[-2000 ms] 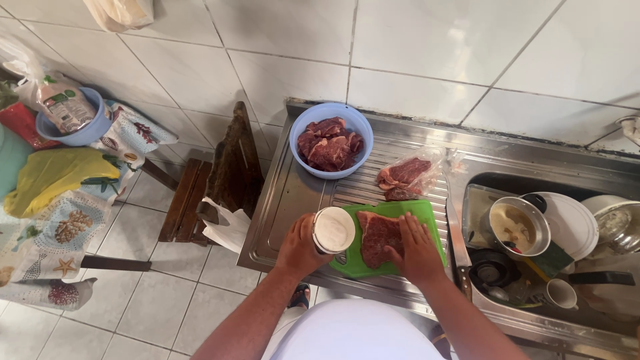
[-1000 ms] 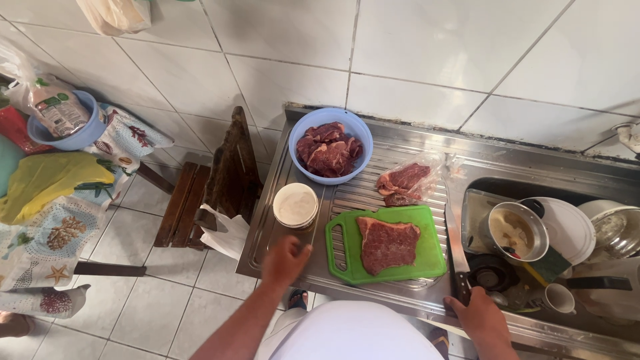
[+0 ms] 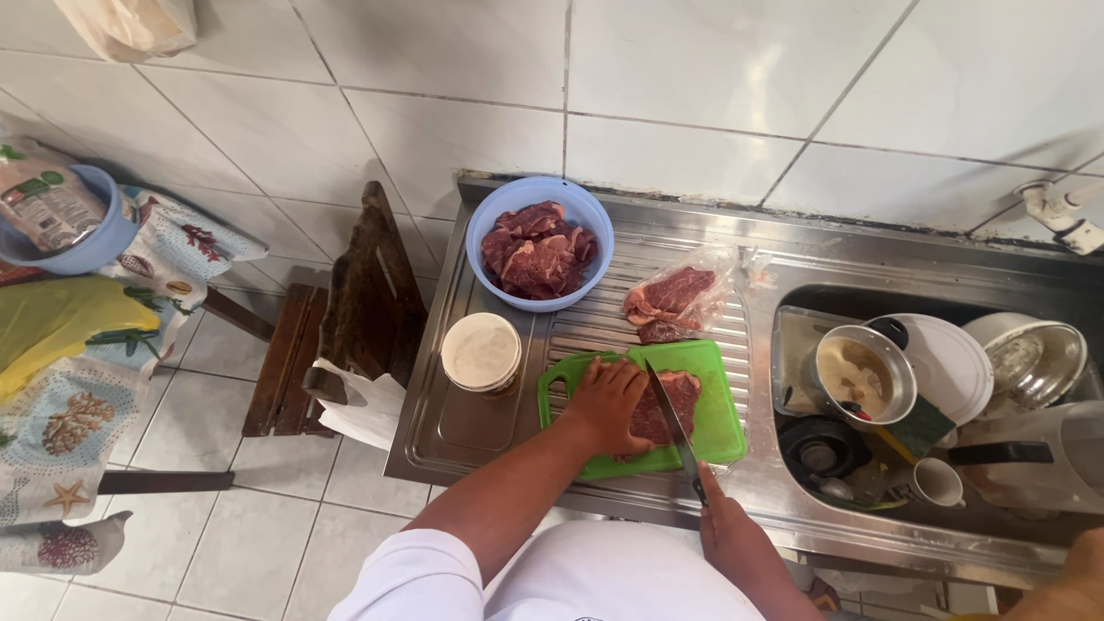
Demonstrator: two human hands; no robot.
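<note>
On the green cutting board (image 3: 718,405) lies a slab of raw red meat (image 3: 681,398). My left hand (image 3: 606,405) presses on the slab's left part, fingers spread over it. A kitchen knife (image 3: 673,416) with a dark handle is gripped in my right hand (image 3: 724,517), its blade across the meat just right of my left hand. Behind the board, a blue plastic bowl (image 3: 602,216) holds several pieces of raw meat (image 3: 539,250). More meat (image 3: 674,295) rests in a clear plastic bag to the bowl's right. A round white tub (image 3: 481,352) stands left of the board.
The sink basin (image 3: 789,483) at right holds a pot (image 3: 865,374), a white lid or plate (image 3: 940,366), a cup (image 3: 937,481) and a clear jug (image 3: 1035,457). A wooden chair (image 3: 345,345) stands left of the counter. Part of another person's arm (image 3: 1082,573) shows at lower right.
My left hand has moved from near the tub onto the meat. My right hand has brought the knife from beside the sink to the slab. The tub, earlier held in my left hand, stands on the counter.
</note>
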